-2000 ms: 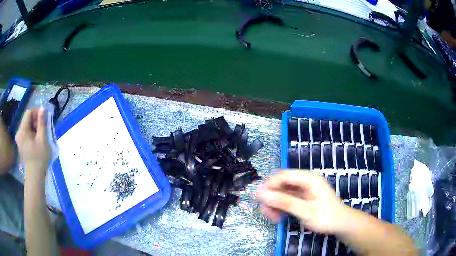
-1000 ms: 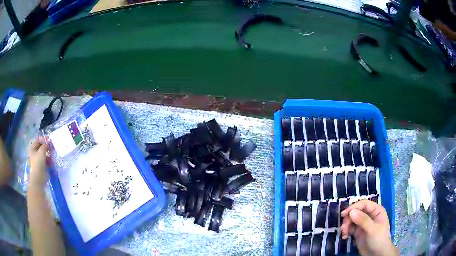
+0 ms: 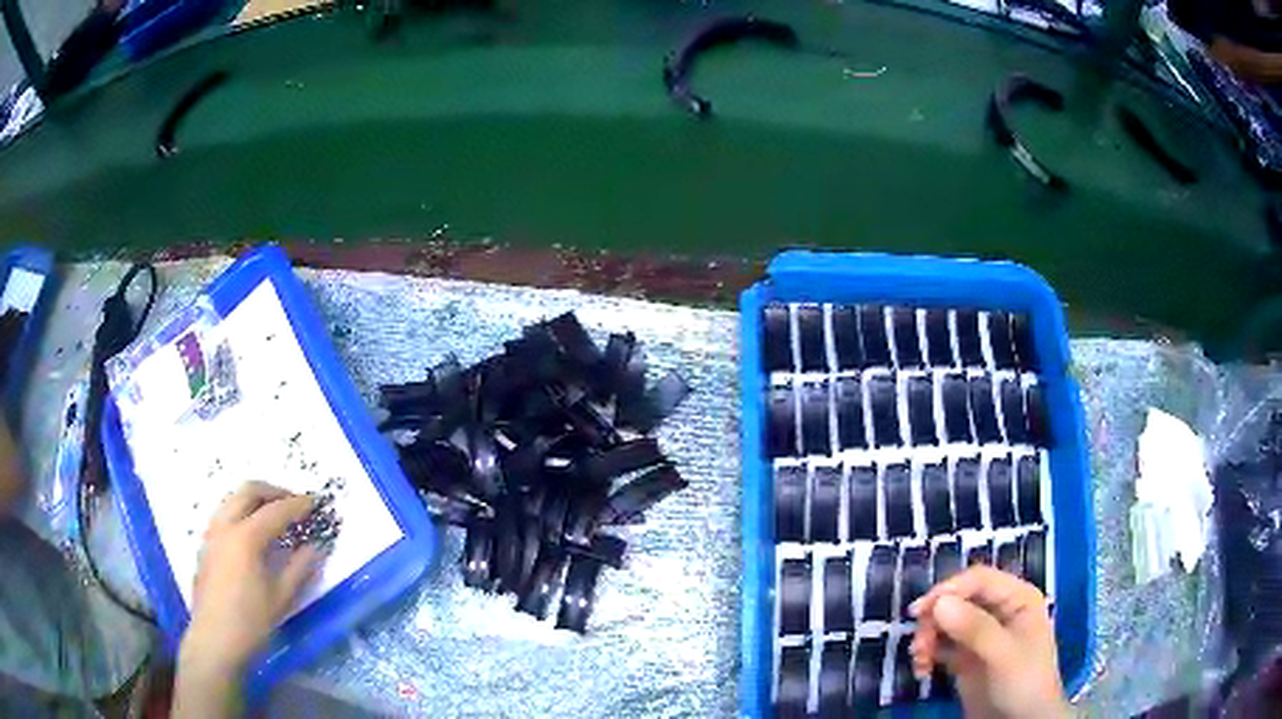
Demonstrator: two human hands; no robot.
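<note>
My left hand (image 3: 253, 555) is over the shallow blue tray (image 3: 411, 559) with a white liner, its fingertips at a small pile of dark specks (image 3: 312, 523). Whether it pinches any is too small to tell. My right hand (image 3: 991, 632) is over the lower rows of the deep blue tray (image 3: 1071, 464), thumb and fingertips close together; anything between them is too small to see. Rows of black curved pieces (image 3: 900, 499) stand in that tray with pale gaps. A small clear bag (image 3: 190, 368) with a purple and green label lies on the upper left of the shallow tray.
A loose heap of black pieces (image 3: 541, 457) lies between the trays. Crumpled white paper (image 3: 1171, 492) and clear poly bags (image 3: 1248, 520) are at the right. A black cord (image 3: 124, 316) runs beside the left tray. Black curved headbands (image 3: 1022, 134) lie on the green belt (image 3: 562, 169).
My left hand has let go of the small clear bag and moved right and down to the specks. My right hand went from beside the rowed tray to over its lower rows, then slightly left.
</note>
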